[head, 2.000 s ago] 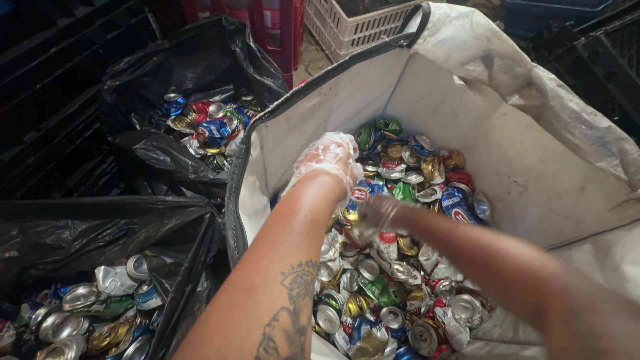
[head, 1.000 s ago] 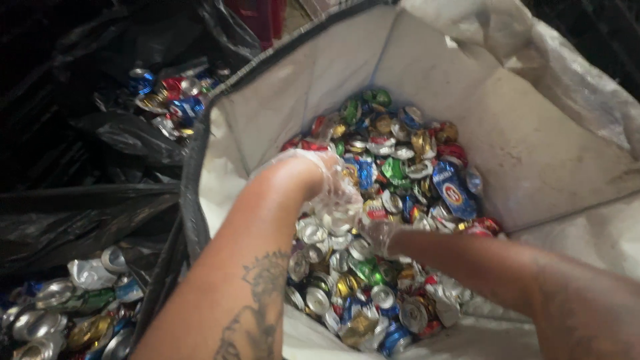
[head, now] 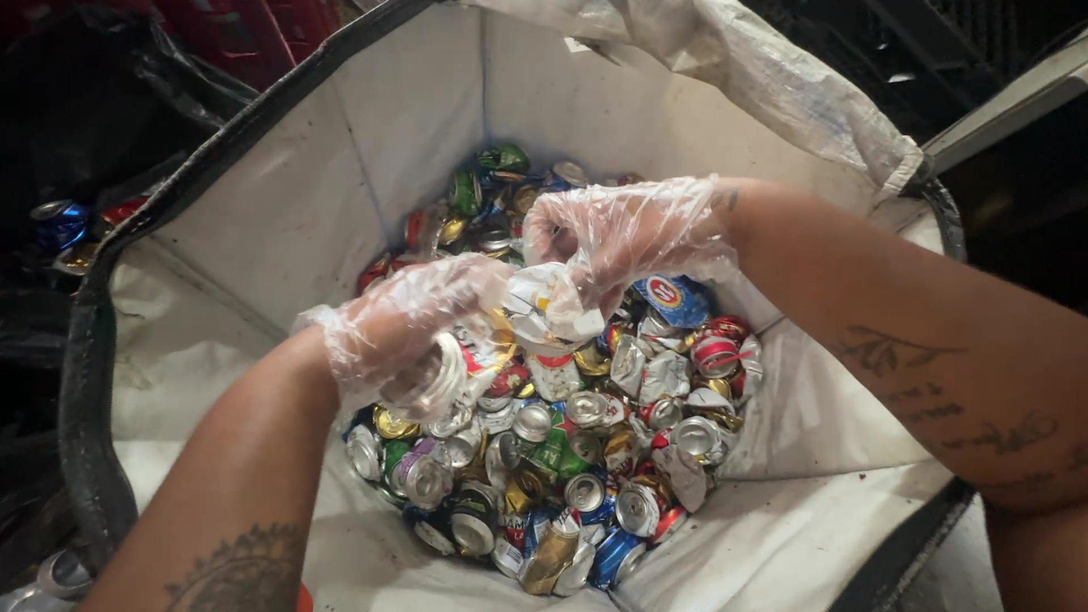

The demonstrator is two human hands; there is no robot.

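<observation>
Crushed aluminium cans [head: 586, 408] of many colours lie heaped in the bottom of a large white woven bag [head: 246, 178]. Above the heap, my left hand [head: 433, 314], in a clear plastic glove, is curled around crushed cans [head: 489, 348], white, red and gold. My right hand [head: 608, 242], gloved the same way, has its fingers curled at a crumpled white can [head: 552, 306], which sits between the two hands. The glove wrinkles and the cans partly hide the fingertips. A flattened blue can [head: 673, 297] rests just below my right hand.
The bag's dark rim [head: 89, 340] curves around the left side. Outside it, a black plastic bag [head: 93, 102] and more crushed cans [head: 59, 225] are at the left. Red plastic crates [head: 246, 38] stand at the top left, and a pale bar [head: 1011, 110] runs at the upper right.
My hands have come up from the heap, with crushed cans now showing at them. My right forearm reaches in from higher up. The view has shifted toward the white bag.
</observation>
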